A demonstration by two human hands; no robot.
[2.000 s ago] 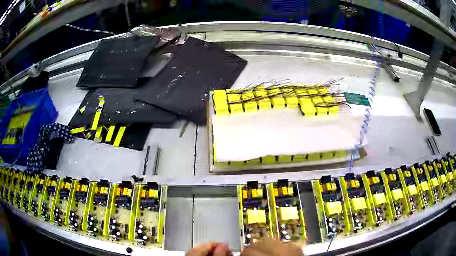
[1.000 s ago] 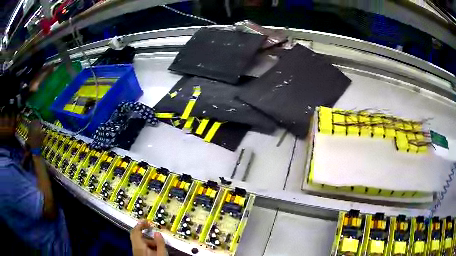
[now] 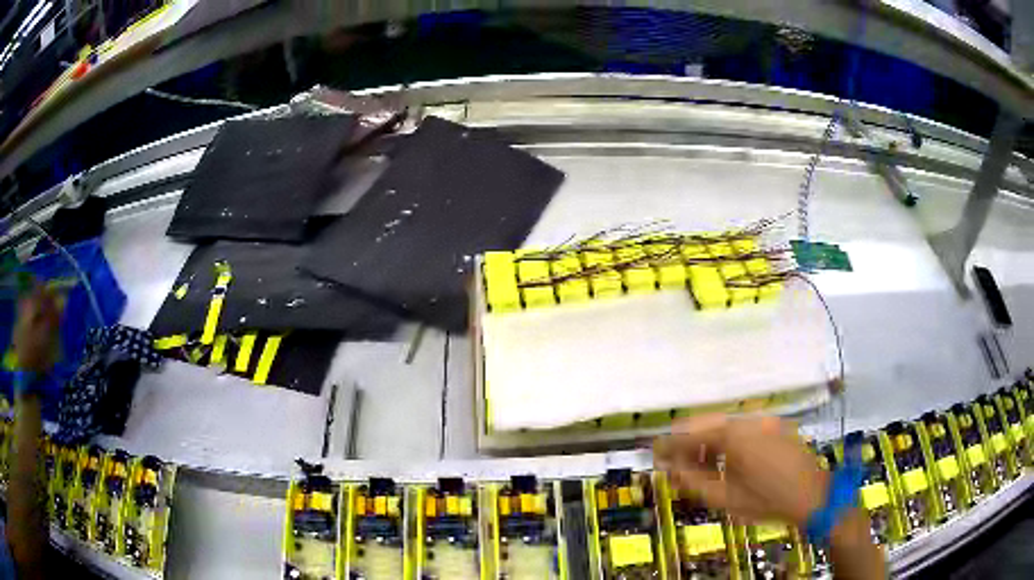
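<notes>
My right hand (image 3: pixel 743 462), blurred, with a blue band at the wrist, is over the fitted boards and the near edge of the white slab. Whether its fingers hold anything cannot be told. My left hand is not in view. Narrow circuit boards stand side by side in the track. Several without a large yellow block, such as this board (image 3: pixel 450 532), stand at centre. Boards with the block, such as this fitted board (image 3: pixel 629 551), stand right of them. Yellow transformers (image 3: pixel 638 276) with dark leads sit in rows on the back of the white foam slab (image 3: pixel 652 354).
Another person's hand (image 3: pixel 40 323) reaches in at the left edge by the blue bin (image 3: pixel 85 278). Black sheets (image 3: pixel 442 210) with yellow strips lie back left. Thin metal rods (image 3: pixel 354 419), a green circuit board (image 3: pixel 820 256) and a black flat object (image 3: pixel 992 297) lie on the bench.
The view has swung back right from the left end. My right hand has come in over the fitted boards. A group of boards without blocks now stands beside the fitted ones, with a gap to its left.
</notes>
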